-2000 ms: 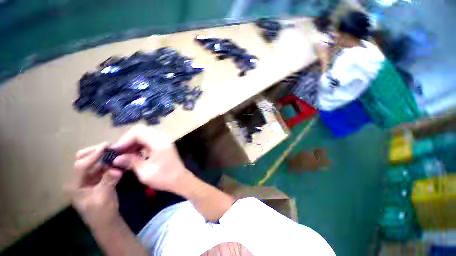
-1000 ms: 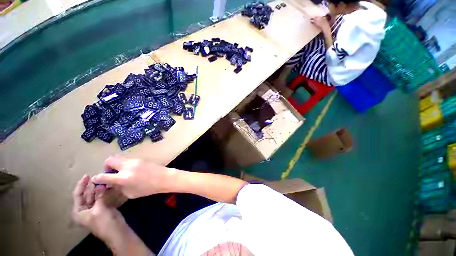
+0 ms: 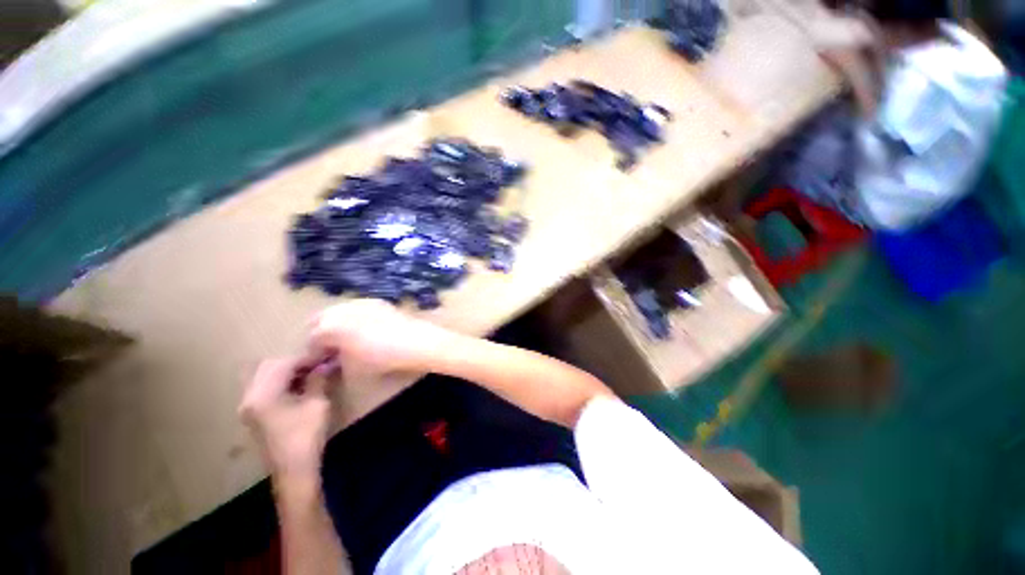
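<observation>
My left hand (image 3: pixel 283 410) is closed on a small dark part (image 3: pixel 306 376) near the bench's front edge. My right hand (image 3: pixel 365 335) is close beside it, its fingertips at the same part. The frame is blurred, so whether the right hand holds a separate piece cannot be told. The central heap of black parts (image 3: pixel 399 225) lies on the cardboard bench covering (image 3: pixel 180 292), just beyond my hands.
The right-hand heap (image 3: pixel 596 112) and a farther pile (image 3: pixel 688 25) lie along the bench. A dark carton (image 3: pixel 34 404) stands at the left. An open carton (image 3: pixel 703 326), a red stool (image 3: pixel 804 236) and a seated person (image 3: pixel 933 124) are at the right.
The view has swung left, so the bench, heaps and person sit farther right and the dark carton shows more. My hands stay close together at the small part.
</observation>
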